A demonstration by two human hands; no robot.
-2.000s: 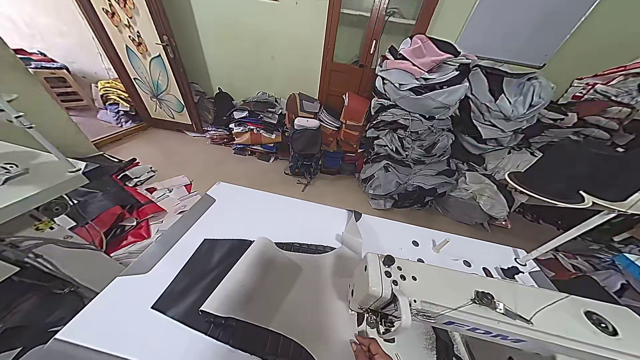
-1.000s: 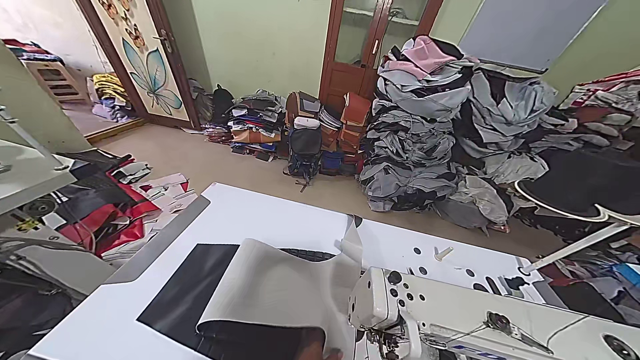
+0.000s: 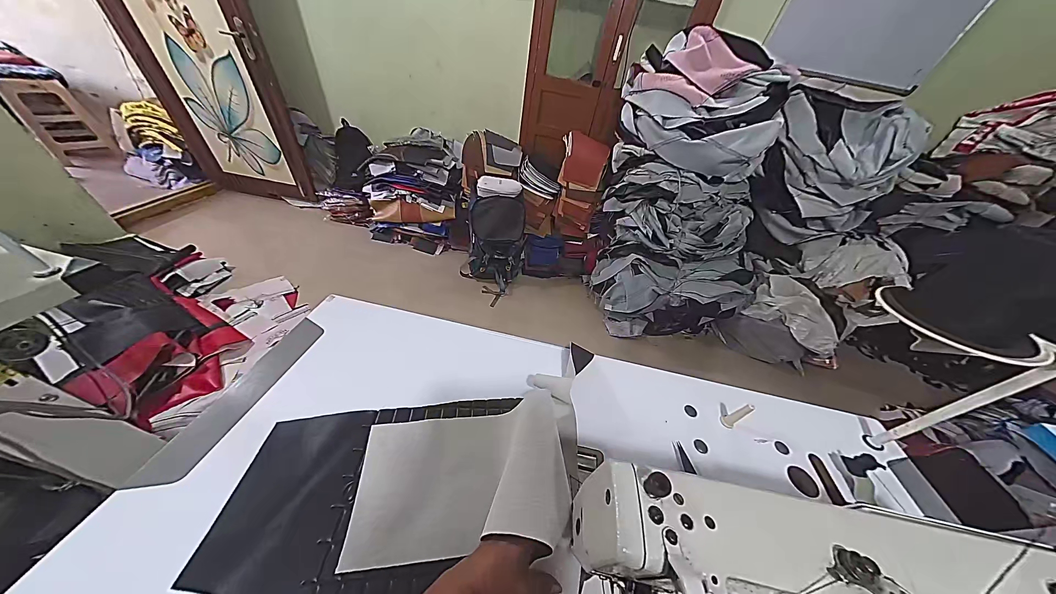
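A light grey fabric piece [image 3: 429, 487] lies over a black panel [image 3: 264, 503] with a quilted or ribbed section, on the white sewing table. Its right side is lifted and curled, and my left hand [image 3: 495, 569] grips the lower edge of that curl at the bottom of the view. The fingers are partly hidden under the fabric. Just right of the hand stands the white head of an industrial sewing machine [image 3: 627, 520]; its needle area is mostly out of sight. My right hand is not in view.
A white thread-stand part [image 3: 736, 415] and small scissors or snips [image 3: 683, 458] lie behind the machine. A lamp or stand arm [image 3: 965, 404] rises at right. Beyond the table are heaped grey fabric pieces [image 3: 676, 214], a backpack [image 3: 497, 219] and red and black material [image 3: 157, 330] at left.
The grey piece has shifted and turned on the black panel, and its right side is now raised in a curl. My left hand shows more fully at the fabric's lower edge.
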